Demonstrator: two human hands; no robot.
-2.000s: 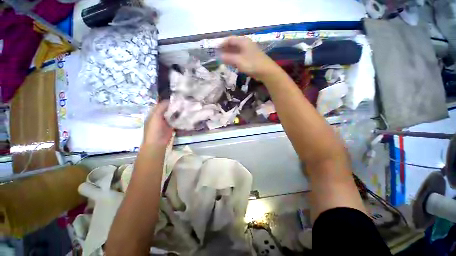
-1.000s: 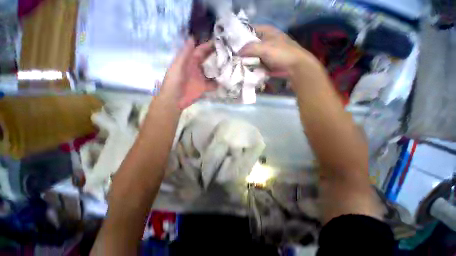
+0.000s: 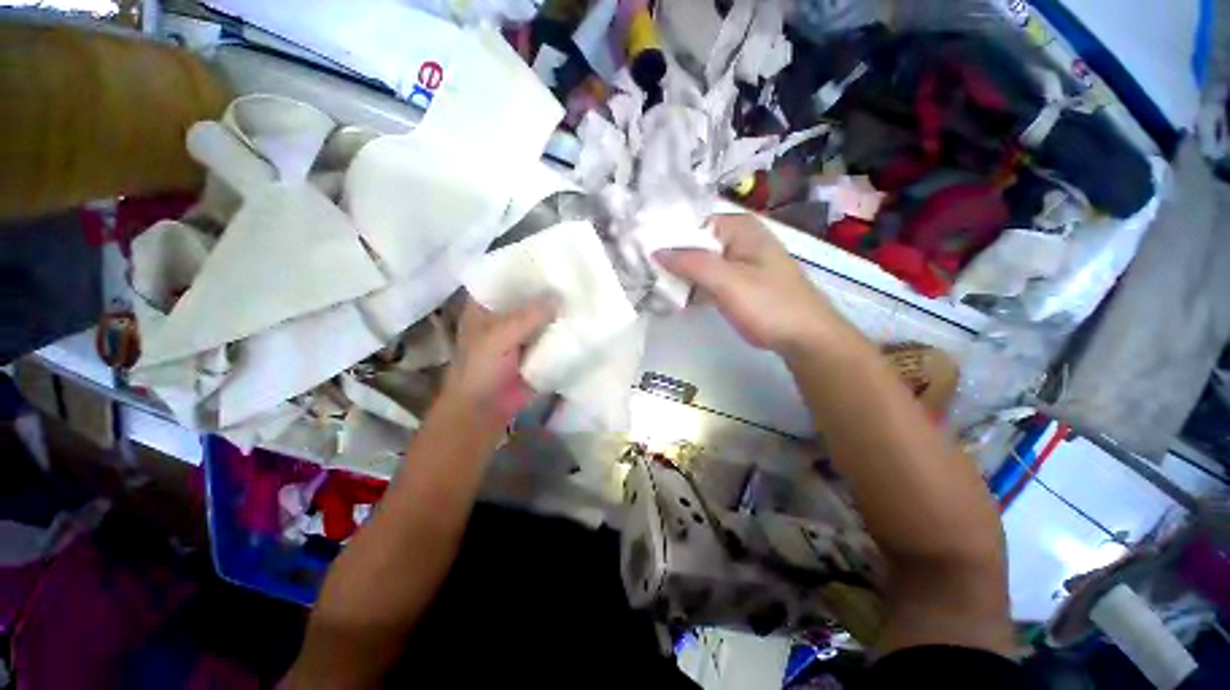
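Note:
My left hand point(image 3: 502, 353) holds a cream cut piece point(image 3: 573, 303) in front of me, just above the machine table. My right hand point(image 3: 742, 280) holds a bunch of crumpled whitish scraps point(image 3: 661, 169) beside that piece. A heap of cream cut pieces point(image 3: 290, 263) lies to the left, its folded parts overlapping. The lit needle area point(image 3: 661, 429) of the sewing machine is just below my hands. The fingertips of both hands are partly hidden by fabric.
A tray of mixed scraps point(image 3: 931, 169) is at the upper right. A brown roll point(image 3: 101, 121) lies at the upper left. A blue crate point(image 3: 256, 546) with red and pink scraps is at the lower left. Grey cloth point(image 3: 1147, 337) hangs at the right.
The view has shifted. My right hand has brought the crumpled scraps out over the table's near side. My left hand has let them go and taken hold of a cream piece.

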